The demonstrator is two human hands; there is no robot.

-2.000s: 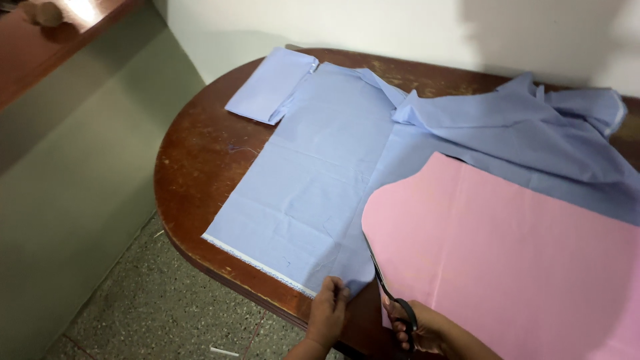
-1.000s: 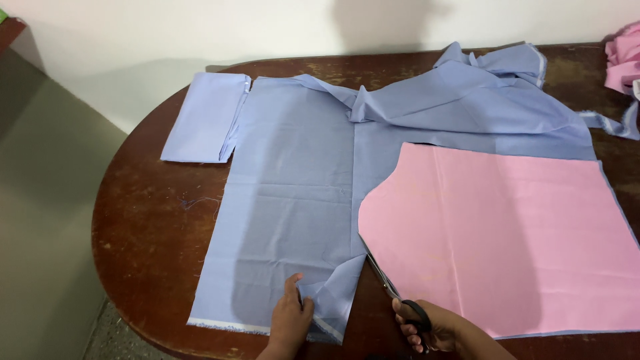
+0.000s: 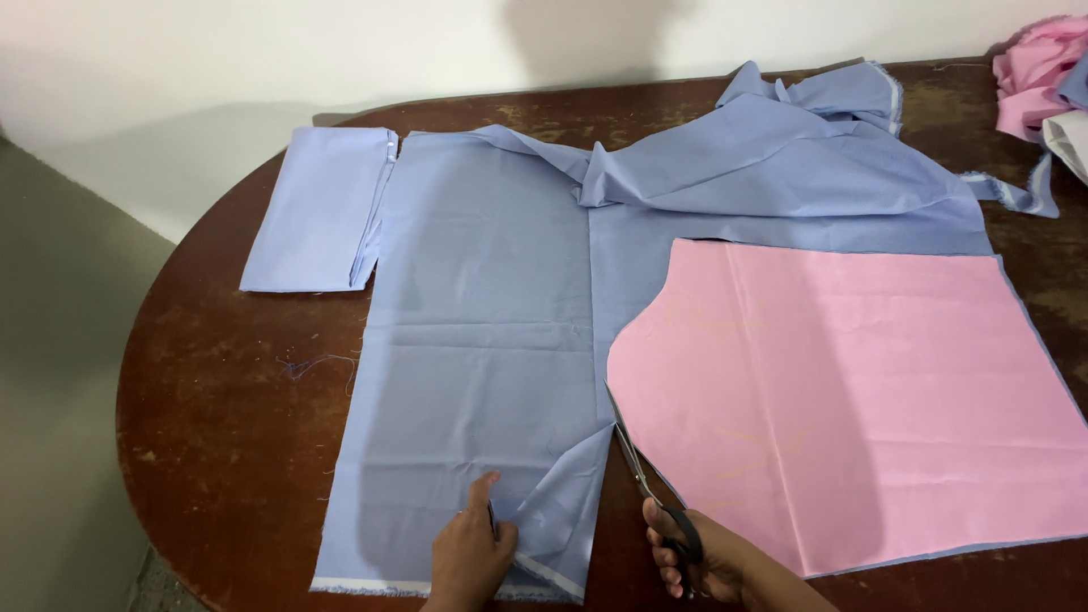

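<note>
In the head view, a pink fabric piece point(image 3: 816, 399) with one curved edge lies over a large blue cloth point(image 3: 484, 340) spread on the wooden table. My right hand point(image 3: 697, 557) grips black-handled scissors point(image 3: 637, 467), whose blades lie at the blue cloth along the pink piece's curved left edge. The blue cloth is cut from the near side up to the blades. My left hand point(image 3: 474, 544) rests at the near part of the blue cloth, beside its turned-back corner point(image 3: 565, 493); whether its fingers pinch the cloth is unclear.
A folded blue cloth point(image 3: 319, 208) lies at the table's upper left. Bunched blue fabric point(image 3: 790, 161) runs along the back. Pink and white cloths point(image 3: 1041, 81) are heaped at the far right. Loose threads point(image 3: 314, 364) lie on the dark wooden table point(image 3: 221, 442), which stands against a white wall point(image 3: 255, 51).
The view has turned and shifted, bringing the pink heap in. The near corner of the blue cloth, flatter two seconds ago, is now folded back. The scissors remain in my right hand.
</note>
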